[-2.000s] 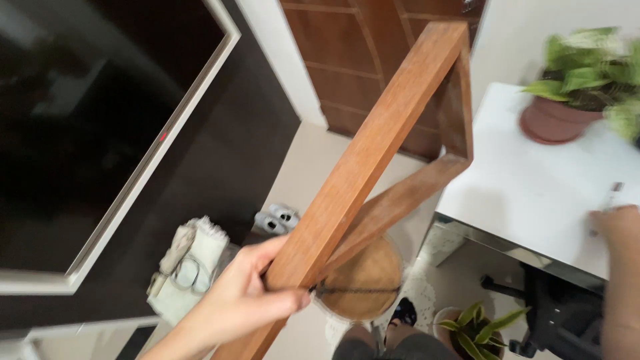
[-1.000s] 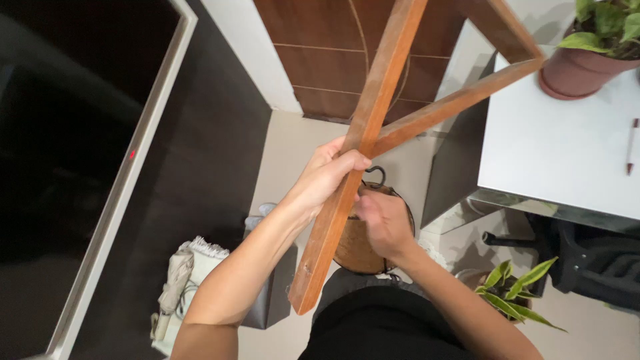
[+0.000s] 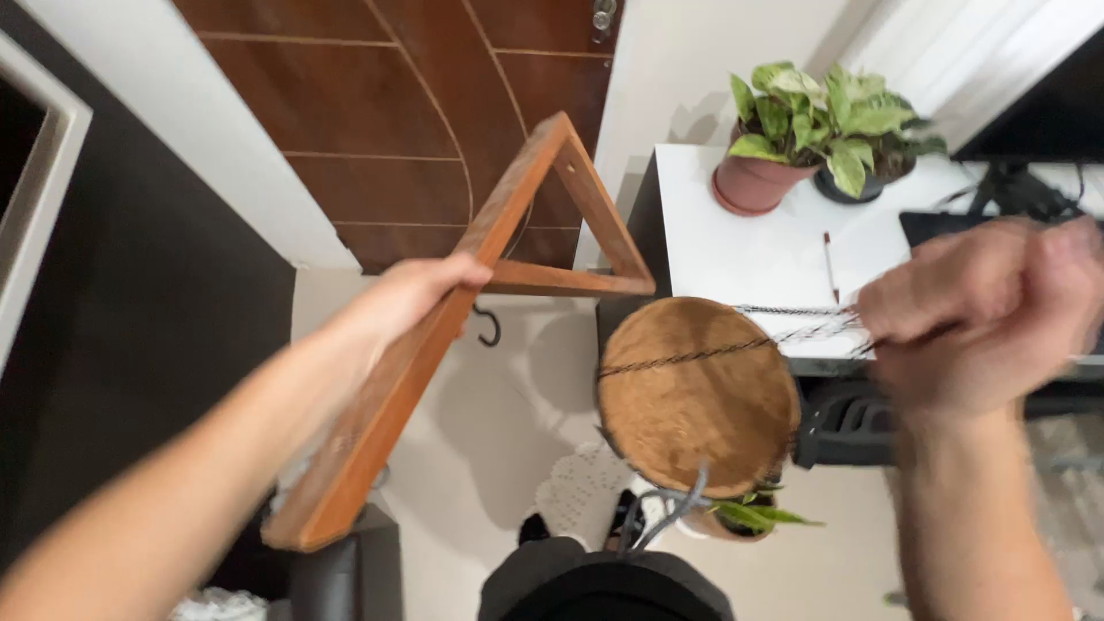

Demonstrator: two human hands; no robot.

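My left hand (image 3: 431,289) grips the long bar of a triangular wooden bracket (image 3: 405,371), near where its lower arm joins. A black S-shaped hook (image 3: 489,326) shows just below that joint. My right hand (image 3: 983,302), blurred, is closed on dark chains (image 3: 802,332) at the right. From the chains hangs a round basket planter with a brown fibre lining (image 3: 699,397), apart from the bracket and to its lower right. A grey cord or strap (image 3: 681,509) crosses the planter's lower edge. How the chains meet inside my fist is hidden.
On a white desk (image 3: 707,250) at the right stand a potted pothos (image 3: 759,177), a second dark pot (image 3: 849,185), a pen (image 3: 831,267) and a monitor (image 3: 1052,103). A brown door (image 3: 371,112) is ahead. Another potted plant (image 3: 746,517) stands on the floor near my feet.
My right hand has moved from beside the bracket's bar out to the right, and the hanging planter is now raised beside the desk. My left hand still holds the bracket.
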